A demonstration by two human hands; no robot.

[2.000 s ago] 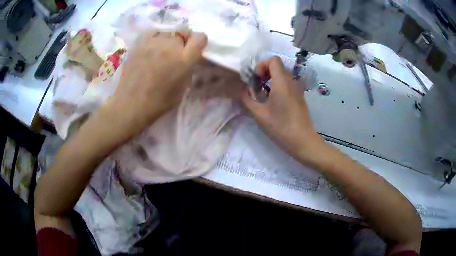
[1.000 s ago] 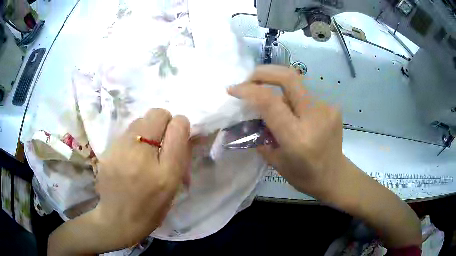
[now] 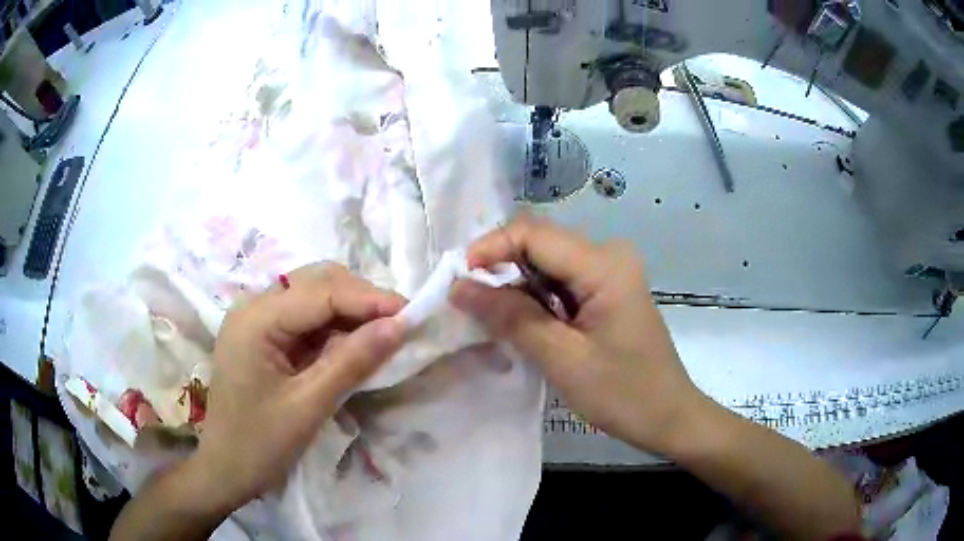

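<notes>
A white floral garment piece [image 3: 349,180] is spread over the left of the table and hangs over its front edge. My left hand [image 3: 317,349] pinches a folded edge [image 3: 431,296], a narrow white strip, between thumb and fingertips. My right hand [image 3: 581,317] pinches the other end of the same strip. A dark tool, likely the thread snips [image 3: 548,291], is tucked in my right palm, mostly hidden by the fingers.
The sewing machine head [image 3: 571,53] stands at upper right, with its presser foot [image 3: 542,148] behind my right hand. A long thin metal tool [image 3: 706,127] lies on the bed. A printed ruler [image 3: 846,399] runs along the front edge. A dark long object [image 3: 55,217] lies far left.
My hands have come together at the folded edge and now pinch it from both sides. The snips, earlier showing their blades over the cloth, are now mostly hidden in my right palm.
</notes>
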